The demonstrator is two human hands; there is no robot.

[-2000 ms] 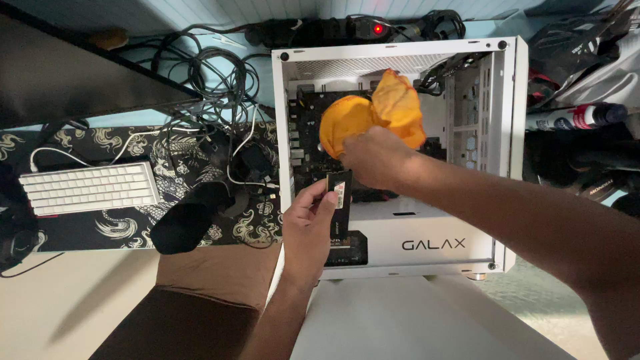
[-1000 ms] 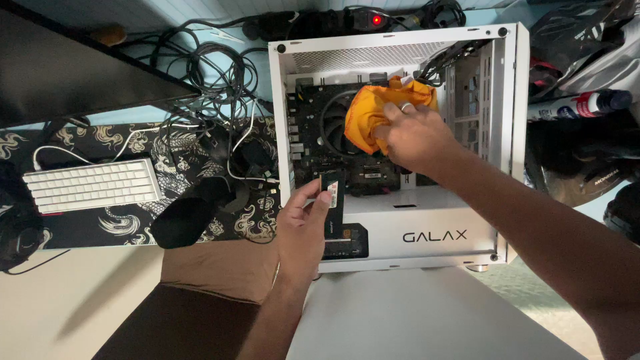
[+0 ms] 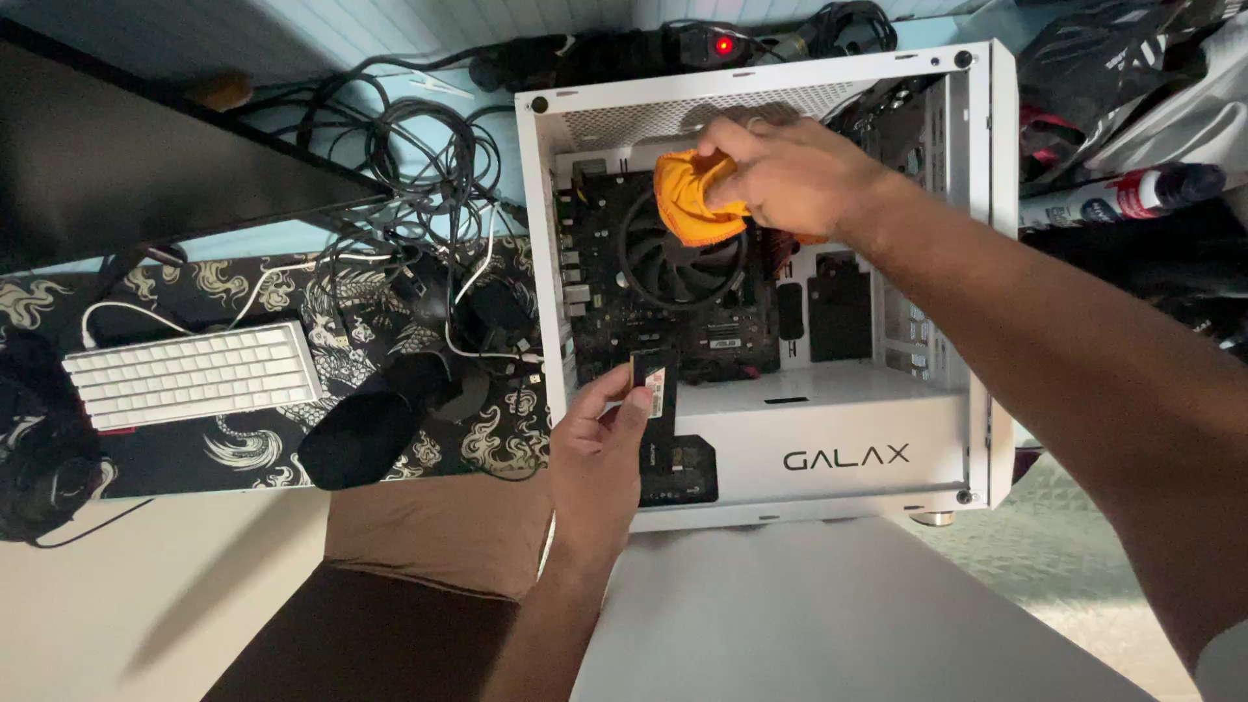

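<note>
My left hand (image 3: pixel 603 439) pinches a black memory module (image 3: pixel 655 395) with a label on it, held upright in front of the lower part of the open white Galax computer case (image 3: pixel 829 414). Orange cloth (image 3: pixel 694 205) is bunched in my right hand (image 3: pixel 780 171), over the upper edge of the round CPU cooler fan (image 3: pixel 682 263). Behind the fan lies a dark Asus motherboard (image 3: pixel 609 331). Part of the cloth hangs below my right palm, and my fingers hide some of it.
Left of the case are a white keyboard (image 3: pixel 195 375) on a patterned desk mat (image 3: pixel 234 444), a dark monitor (image 3: pixel 146 146) and tangled black cables (image 3: pixel 429 156). A power strip with a red light (image 3: pixel 723 46) runs behind the case. A spray can (image 3: pixel 1121 195) lies at right.
My right hand has moved with the orange cloth to the upper part of the fan, near the case's perforated side. My left hand still holds the module in about the same place.
</note>
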